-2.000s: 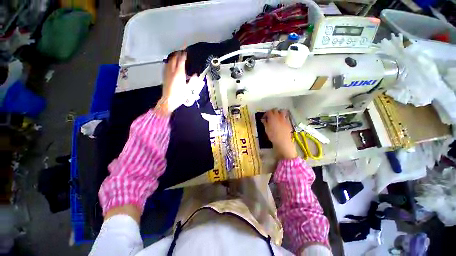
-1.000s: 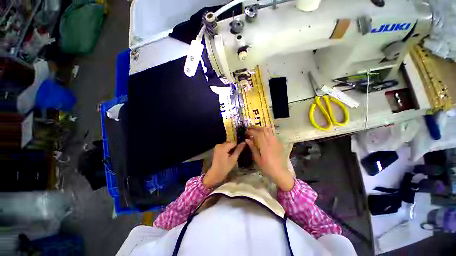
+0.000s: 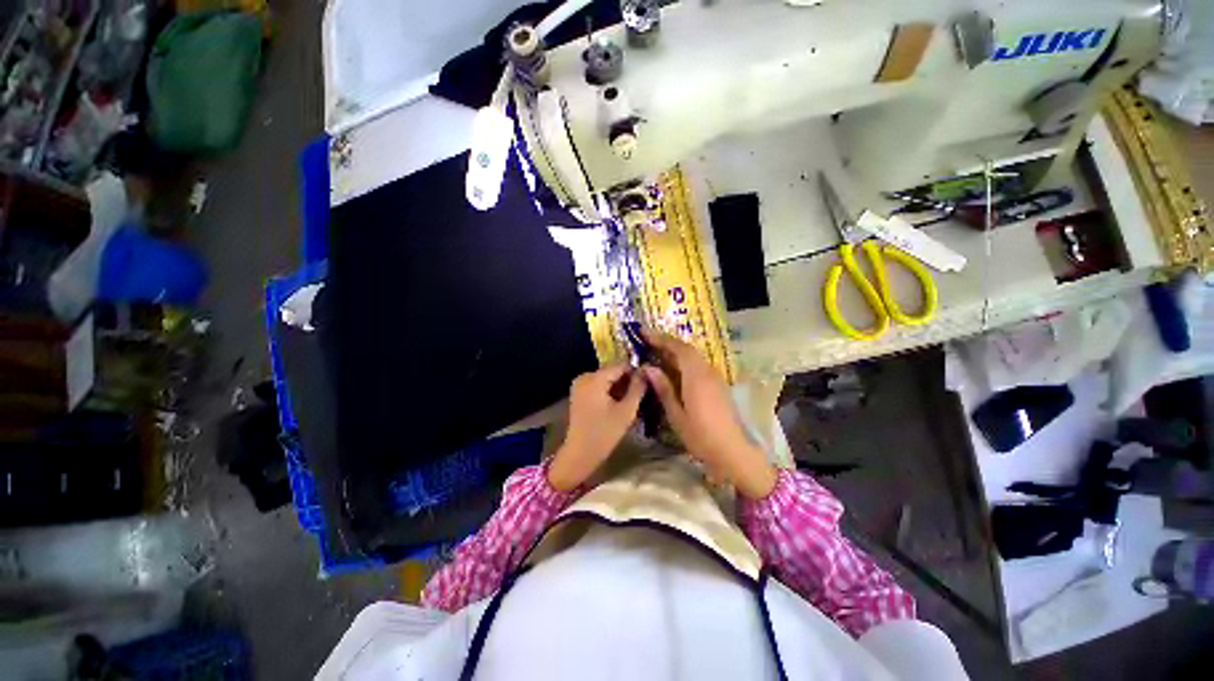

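Note:
My left hand [image 3: 599,419] and my right hand [image 3: 699,412] meet at the front edge of the machine bed. Their fingertips pinch a small dark fabric piece [image 3: 648,410], mostly hidden by the fingers. The presser foot and needle area [image 3: 615,213] of the white JUKI sewing machine [image 3: 772,80] is beyond the hands, brightly lit. Yellow tape [image 3: 682,273] runs on both sides of the shiny needle plate [image 3: 620,277]. A large black cloth [image 3: 453,313] lies spread left of the needle.
Yellow-handled scissors [image 3: 879,286] and a white stick [image 3: 912,242] lie right of a dark rectangle [image 3: 739,250]. Small tools [image 3: 992,200] sit in a recess. The lamp [image 3: 489,157] hangs left of the head. A blue crate [image 3: 300,459] stands under the cloth.
Two seconds ago my left hand was by the lamp and my right at the dark rectangle. Both came together at the front edge; since one second ago they have shifted only slightly.

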